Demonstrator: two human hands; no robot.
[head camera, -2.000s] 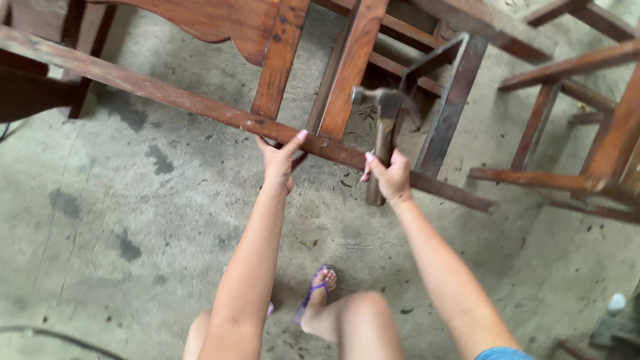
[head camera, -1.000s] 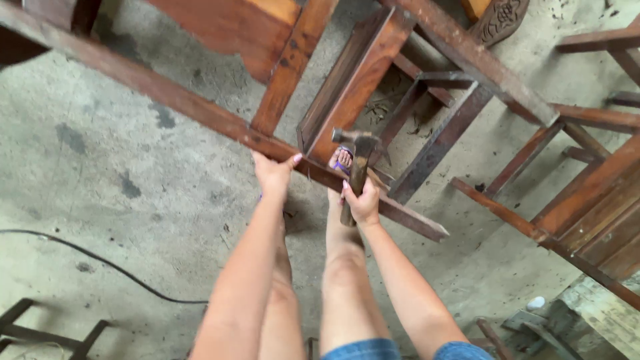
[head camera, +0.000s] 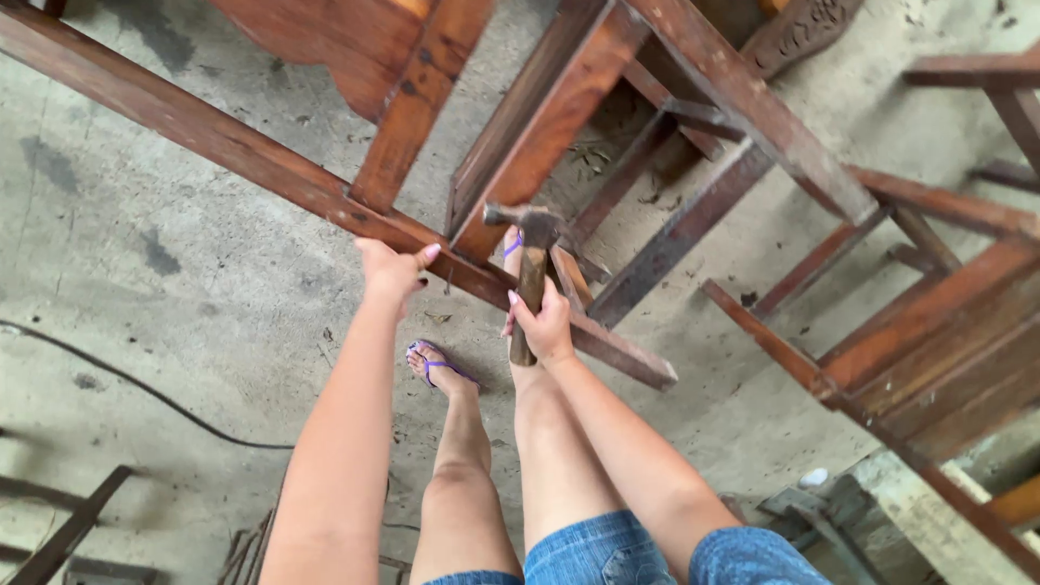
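A long reddish-brown wooden rail (head camera: 268, 161) of a furniture frame runs diagonally from the upper left to the centre right. My left hand (head camera: 394, 272) grips it near the joint with an upright wooden slat (head camera: 418, 110), thumb on top. To its right, my right hand (head camera: 543, 321) is closed on the wooden handle of a claw hammer (head camera: 532, 268), head up, and lies against the same rail; whether it also holds the rail is partly hidden. A wider wooden post (head camera: 552, 126) meets the rail between the hands. A thin nail-like piece (head camera: 448, 279) shows under the rail.
More wooden frames stand at the right, among them a slatted piece (head camera: 934, 374). A black cable (head camera: 146, 390) crosses the concrete floor (head camera: 203, 325) at the left. Dark bars (head camera: 73, 524) lie at the lower left. My feet, in purple flip-flops (head camera: 439, 366), are close below the frame.
One foot has moved to the far side of the rail since the oldest frame. Both hands stay on the rail, with the hammer in the right. The view has shifted and turned.
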